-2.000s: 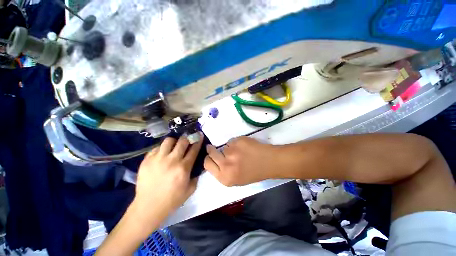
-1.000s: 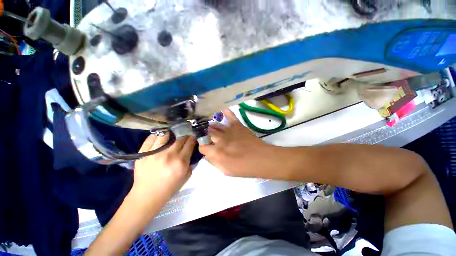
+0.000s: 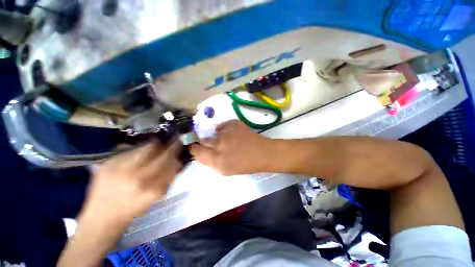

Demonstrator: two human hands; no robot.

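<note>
The white and blue sewing machine (image 3: 172,57) spans the upper part of the view. Its needle area (image 3: 166,117) lies just beyond my fingertips, blurred. My left hand (image 3: 135,174) is motion-blurred at the left of the needle area, over dark cloth; its fingers partly hide the cloth. My right hand (image 3: 232,148) rests on the machine bed right of the needle, fingers bent at the edge of a small dark piece of cloth (image 3: 186,153). Whether either hand grips the cloth is unclear. A shiny bent metal loop (image 3: 39,151) stands left of my left hand.
Green-handled snips (image 3: 255,125) and a yellow handle (image 3: 278,102) lie under the machine arm. A brown-red and pink packet (image 3: 403,94) is at the bed's right end. A ruler scale runs along the table edge (image 3: 172,208). Blue baskets (image 3: 143,256) and mixed scraps (image 3: 333,214) are below.
The view has shifted, and the machine shows further left. My left hand has moved left and blurred, with its fingers drawn back from the needle area. My right hand stays beside the needle.
</note>
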